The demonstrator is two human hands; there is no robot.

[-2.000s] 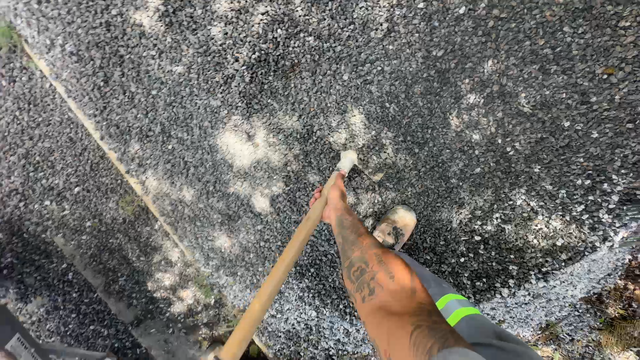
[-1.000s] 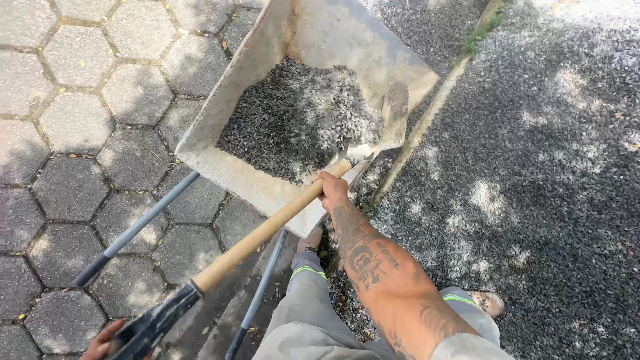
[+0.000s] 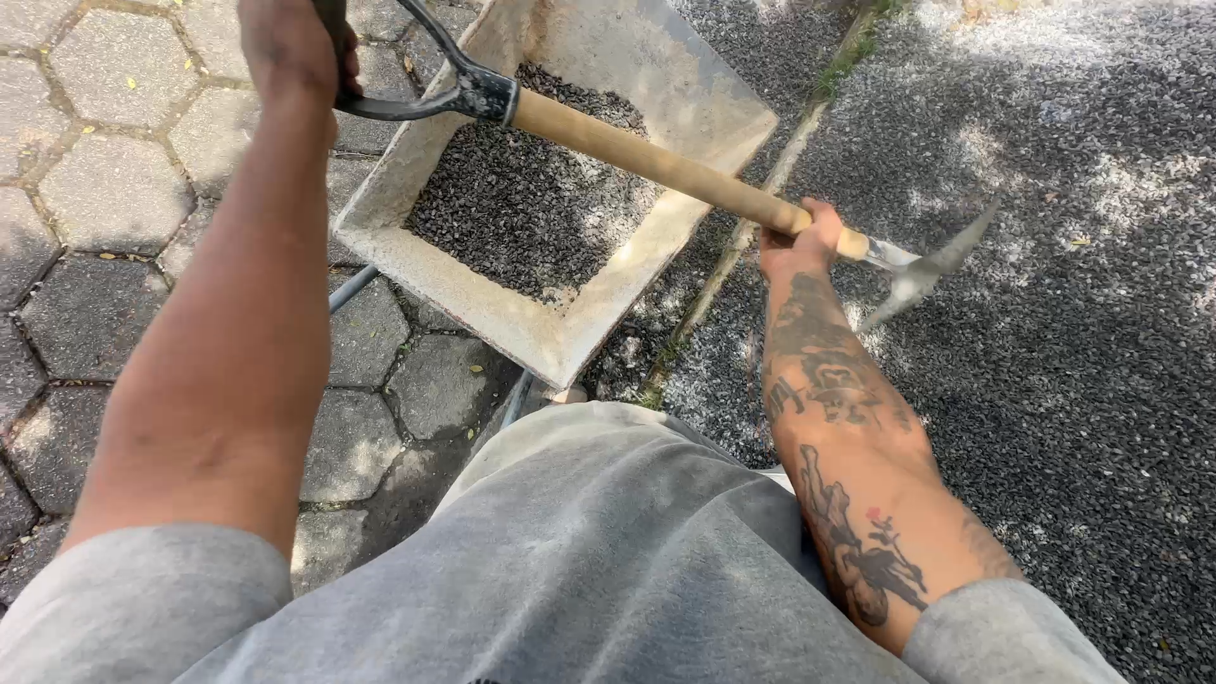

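Observation:
My left hand (image 3: 294, 47), at the upper left, is closed on the black D-grip of a shovel. Lower on the wooden shaft (image 3: 646, 157), close to the metal socket, my right hand (image 3: 806, 237) holds it. The shovel's metal blade (image 3: 923, 275) is seen nearly edge-on above the gravel bed at the right, with no load visible on it. Beneath the shaft stands a wheelbarrow with a squarish, crusted metal tray (image 3: 456, 299). Dark crushed gravel (image 3: 532, 209) covers its bottom, with a paler dusty patch on the right side.
Hexagonal concrete pavers (image 3: 114, 204) lie left of the wheelbarrow. A narrow concrete kerb (image 3: 731, 256) with grass tufts borders the gravel bed (image 3: 1092, 380) on the right. One grey wheelbarrow handle (image 3: 351, 287) sticks out below the tray's left side.
The shovel blade has moved from the tray's edge out over the gravel bed at the right. My left hand has risen with the grip, from lower left to upper left.

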